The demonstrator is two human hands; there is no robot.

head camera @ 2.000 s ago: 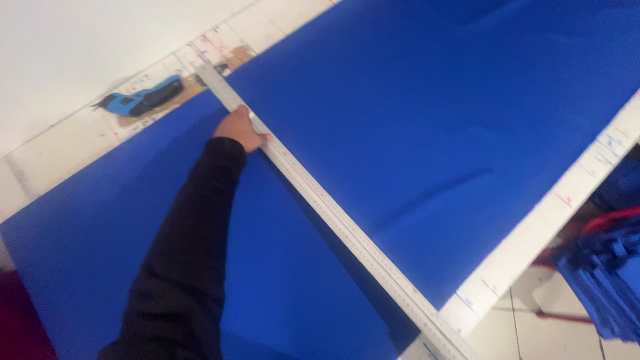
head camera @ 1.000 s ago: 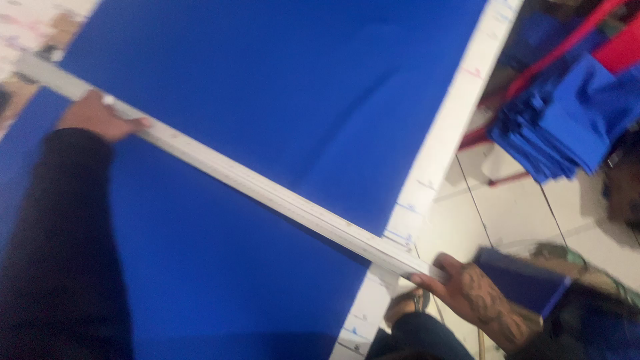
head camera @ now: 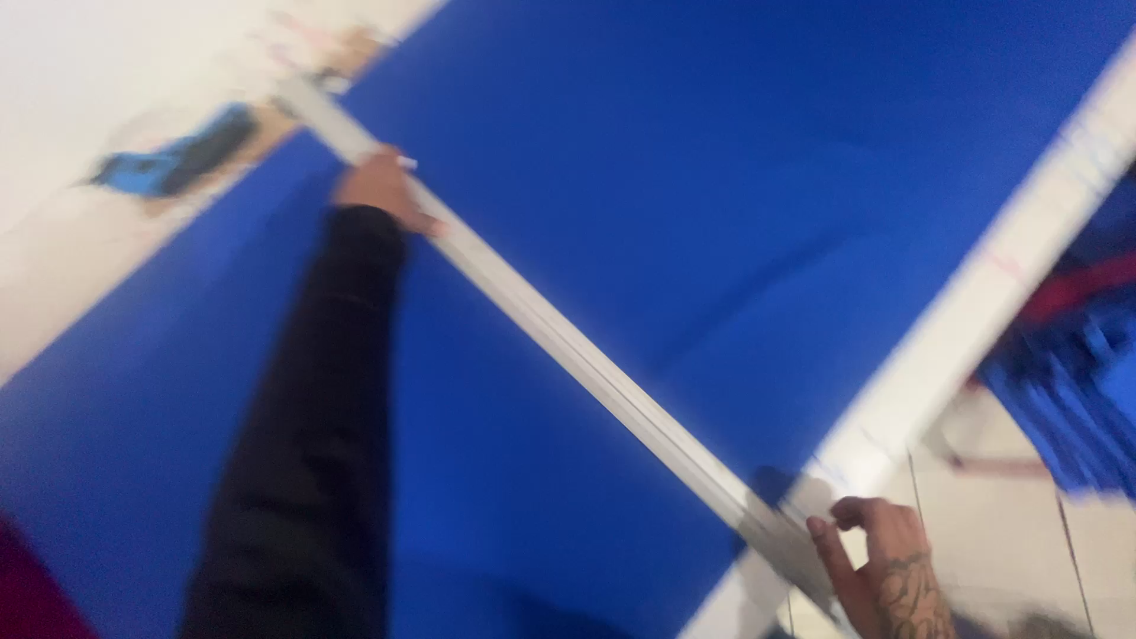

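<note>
A long metal ruler (head camera: 568, 346) lies slantwise across blue fabric (head camera: 710, 177) spread over a white table. Near its upper left end, my left hand (head camera: 382, 186) presses on it with the fingers across the strip. My right hand (head camera: 874, 550) is just beside the ruler's lower right end, past the fabric's edge, its thumb and forefinger curved with a gap between them. Whether it touches the ruler is hard to tell in the blur.
A blue and black tool (head camera: 177, 160) lies on the white table's far left margin. The table's marked right edge (head camera: 958, 319) runs diagonally. Beyond it, folded blue cloth (head camera: 1065, 399) hangs by a red bar (head camera: 1078, 288) above the tiled floor.
My right hand, out of view two seconds ago, held the ruler's end one second ago; its thumb and forefinger now stand apart there. The view has swung back left.
</note>
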